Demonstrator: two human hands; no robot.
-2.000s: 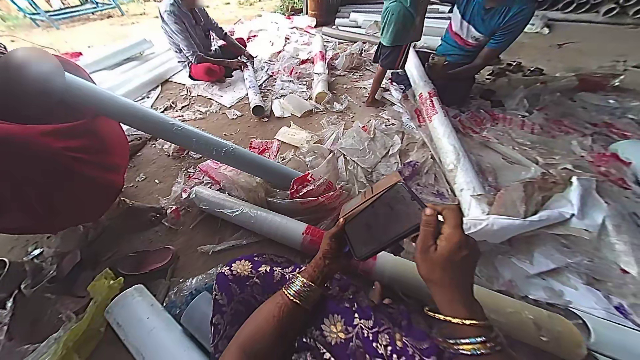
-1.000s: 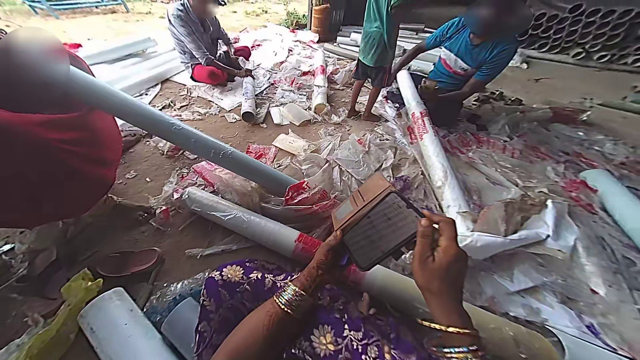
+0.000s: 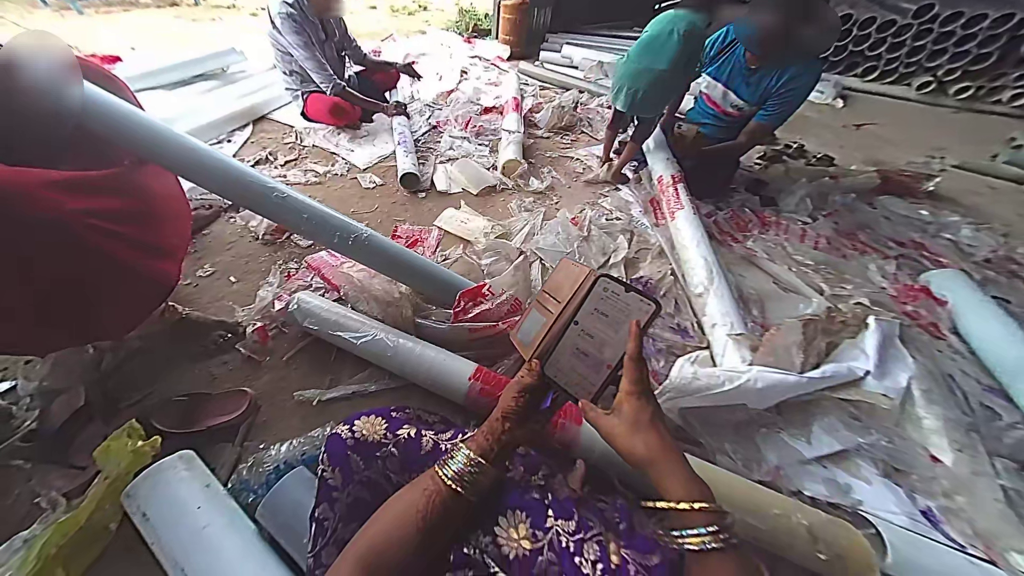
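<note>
My left hand (image 3: 516, 408) holds a smartphone (image 3: 600, 336) in a brown flip case (image 3: 552, 308), whose cover lies folded out to the left. The phone's screen is lit and bears writing. At its lower right edge is my right hand (image 3: 632, 408), thumb and index finger spread, the fingertip at the screen's right side. Whether the right hand also bears the phone's weight I cannot tell. Under both hands a plastic pipe (image 3: 384, 348) with red tape runs across, above a purple floral cloth (image 3: 512, 528) over my lap.
A grey pipe (image 3: 280, 204) slants in from the left beside a person in red (image 3: 88, 248). People sit and bend farther off, near pipes and plastic wrapping (image 3: 800, 248). A wrapped pipe (image 3: 692, 240) lies at right, a sandal (image 3: 204, 410) at lower left, stacked pipes (image 3: 920, 48) behind.
The phone's screen has gone from dark to lit. My right hand's thumb and index finger have spread apart. The person in green has bent down beside the one in blue.
</note>
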